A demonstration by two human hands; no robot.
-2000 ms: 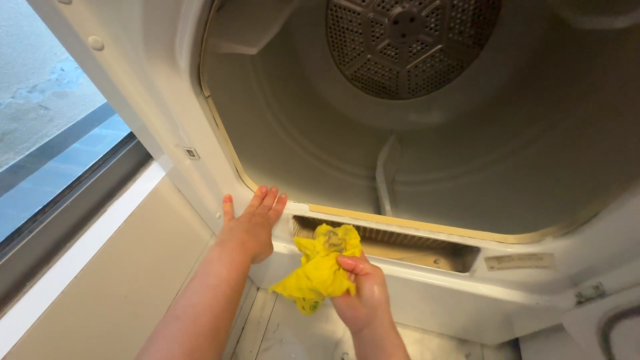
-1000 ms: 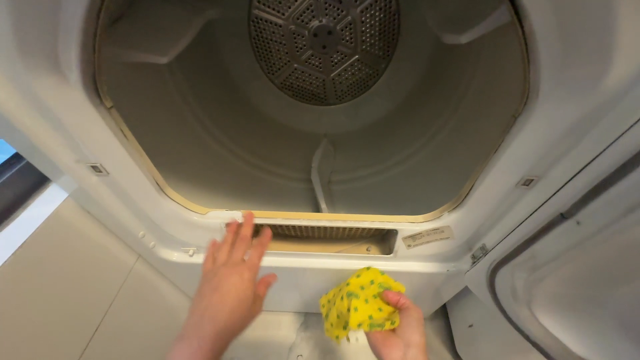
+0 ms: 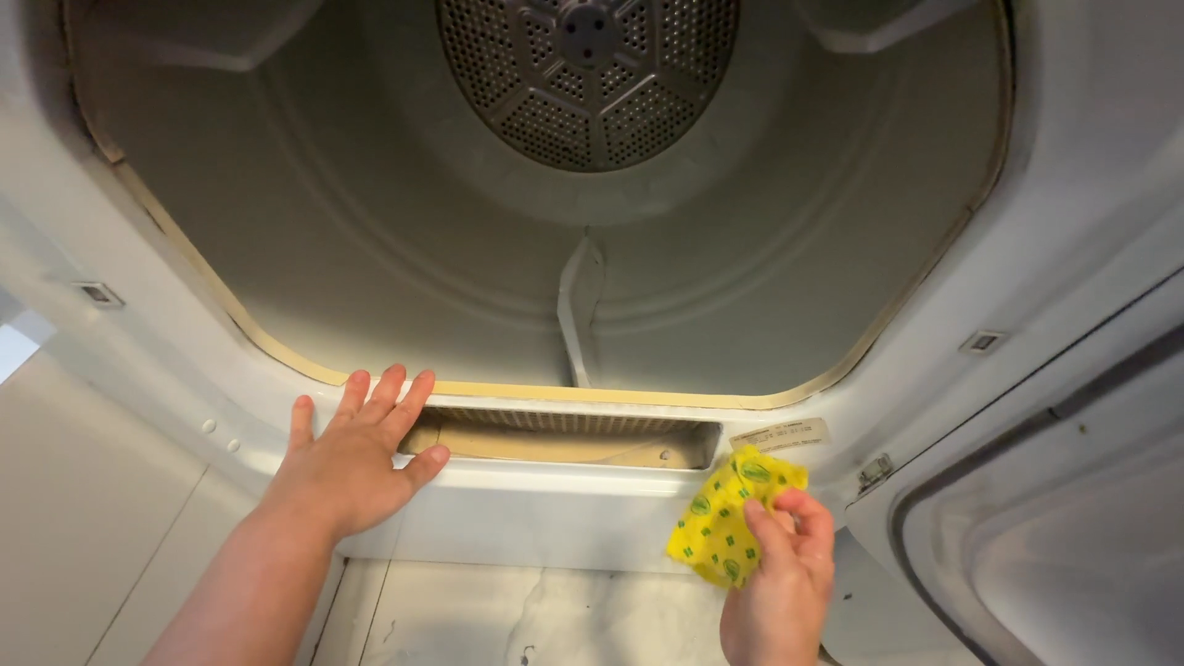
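My left hand (image 3: 356,462) lies with spread fingers on the lower rim of a clothes dryer's door opening (image 3: 592,396), over the left end of the lint filter slot (image 3: 573,442). Pinched in my right hand (image 3: 786,564) is a yellow cloth with green print (image 3: 731,518), held just below the slot's right end, beside a worn label (image 3: 782,433). Behind the opening is the dryer drum (image 3: 416,231), with a perforated metal disc (image 3: 592,92) at its back and a pale drum fin (image 3: 578,310) at the bottom.
The dryer door (image 3: 1082,518) hangs open at the lower right, by a metal hinge (image 3: 874,472). Pale marble-look floor tiles (image 3: 518,610) lie under the machine. A light tiled surface (image 3: 92,518) is at the left.
The view has swung so the dryer sits more squarely in it. The cloth, earlier near the slot's left part, is now by its right end. My left hand stays at the left end.
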